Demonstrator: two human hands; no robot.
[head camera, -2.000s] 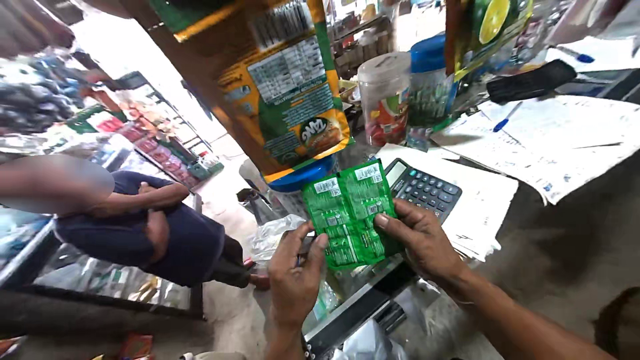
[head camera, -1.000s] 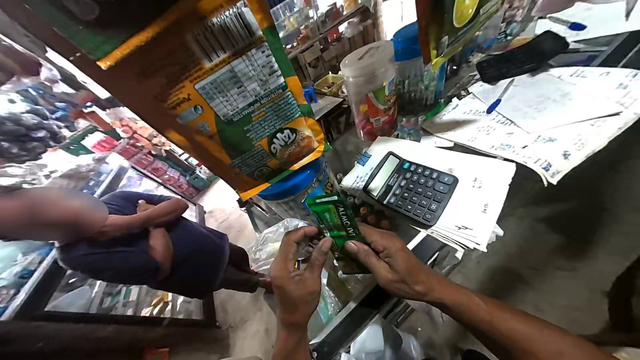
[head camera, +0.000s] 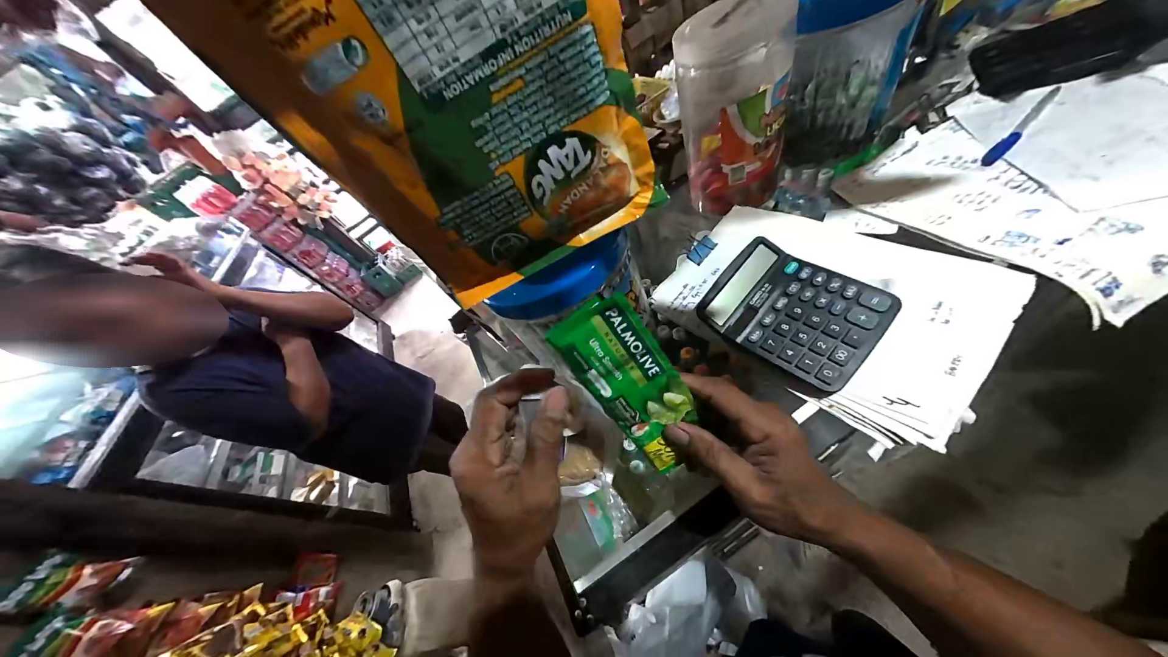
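Between the thumb and fingers of my right hand (head camera: 762, 456) is a green Palmolive sachet (head camera: 625, 379), tilted, its printed front facing me. My left hand (head camera: 516, 465) is just left of the sachet, thumb and forefinger curled near each other; I see nothing gripped in it. Behind the sachet is a jar with a blue lid (head camera: 570, 278). A large orange and green Tang pouch (head camera: 511, 146) hangs above that lid. A black calculator (head camera: 798, 310) lies on white papers (head camera: 967, 328) to the right of the sachet.
A clear plastic jar (head camera: 735, 119) and a blue-lidded container (head camera: 844, 73) stand at the back. A blue pen (head camera: 1017, 128) lies on written sheets (head camera: 1077, 201) near a black pouch (head camera: 1068, 46). At left, a person (head camera: 292, 392) is beside a glass display case; snack packs (head camera: 246, 625) are below.
The green sachets were spread open between both hands, then folded narrow; now the packet shows its front in my right hand, and my left hand is off it. The person's one arm has risen.
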